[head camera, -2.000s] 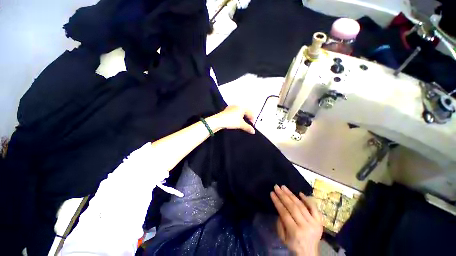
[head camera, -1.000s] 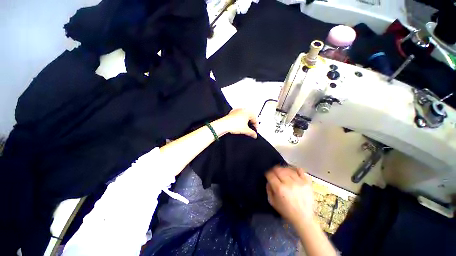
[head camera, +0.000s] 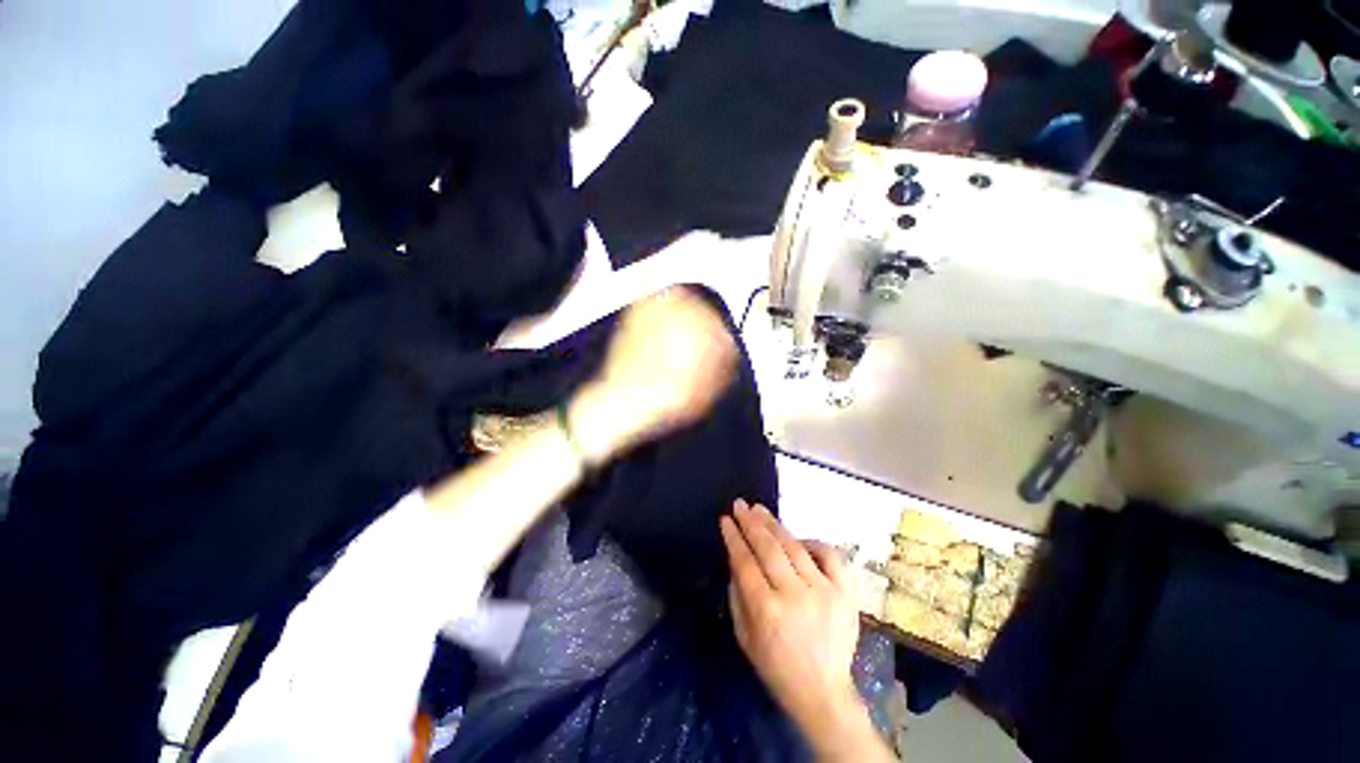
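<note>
A black panel lies over the table's front edge and my lap, left of the sewing machine's needle area. My left hand is blurred over the panel's upper part; its fingers are hard to make out. My right hand lies flat with fingers extended on the panel's right edge. The sewing machine stands at the right. Its presser foot has no cloth under it that I can see. The large black garment mass lies crumpled at the left.
A dark stack lies at the lower right, under the machine arm. The chipped wooden table edge shows beside my right hand. A pink-topped pot stands behind the head. Dark cut pieces lie behind the needle.
My left hand has lifted the panel's upper part and drawn it left, away from the needle plate. My right hand has moved left and down. The view has shifted, so the machine sits further left.
</note>
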